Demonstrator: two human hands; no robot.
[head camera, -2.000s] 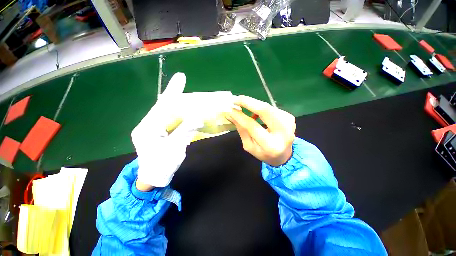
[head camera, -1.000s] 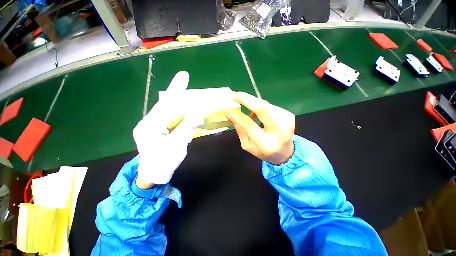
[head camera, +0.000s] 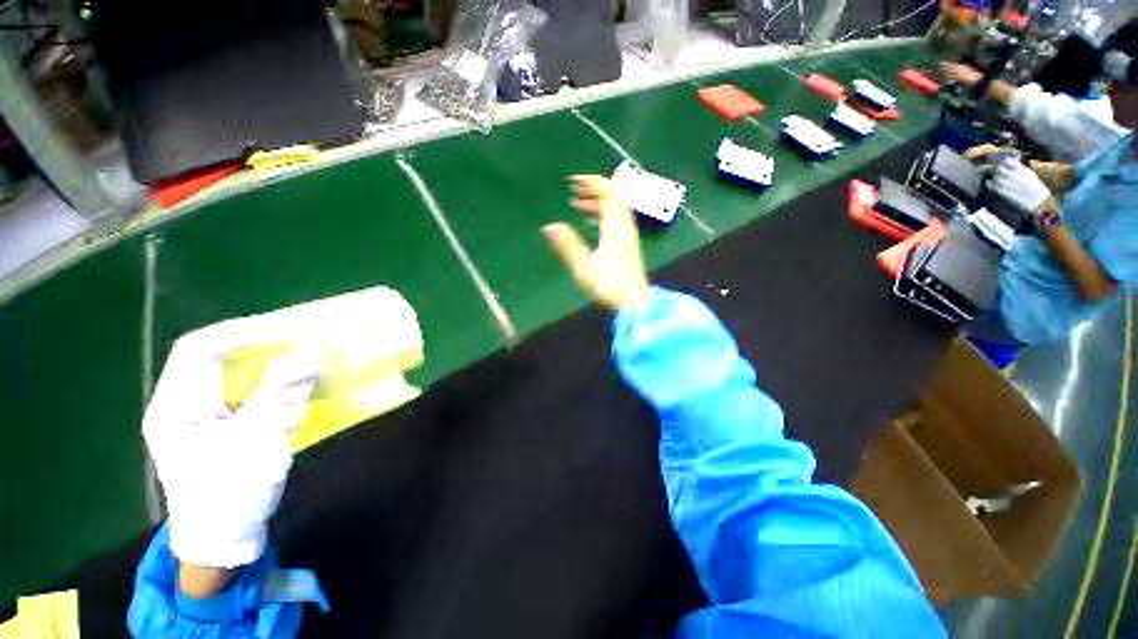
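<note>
My left hand (head camera: 231, 431), in a white glove, is closed on a label sheet (head camera: 362, 335) with a white face and a yellow side below. My right hand (head camera: 607, 250), bare, is over the belt with its fingers apart and holds nothing. Its fingertips are beside a white-plated unit (head camera: 650, 194) with dark screw holes and black edges; whether they touch it I cannot tell. More such units (head camera: 745, 164) lie farther along the belt.
The green belt (head camera: 468, 206) curves past the black mat (head camera: 499, 499). Red foam pads (head camera: 730, 102) lie on it. Dark units (head camera: 958, 268) stand at the mat's right. An open cardboard box (head camera: 973, 468) is lower right. Other people (head camera: 1079, 237) work at the right. Yellow sheets (head camera: 48, 617) show lower left.
The view has turned to the right. My right hand has left the sheet, opened and reached out over the belt beside a unit. My left hand keeps the sheet.
</note>
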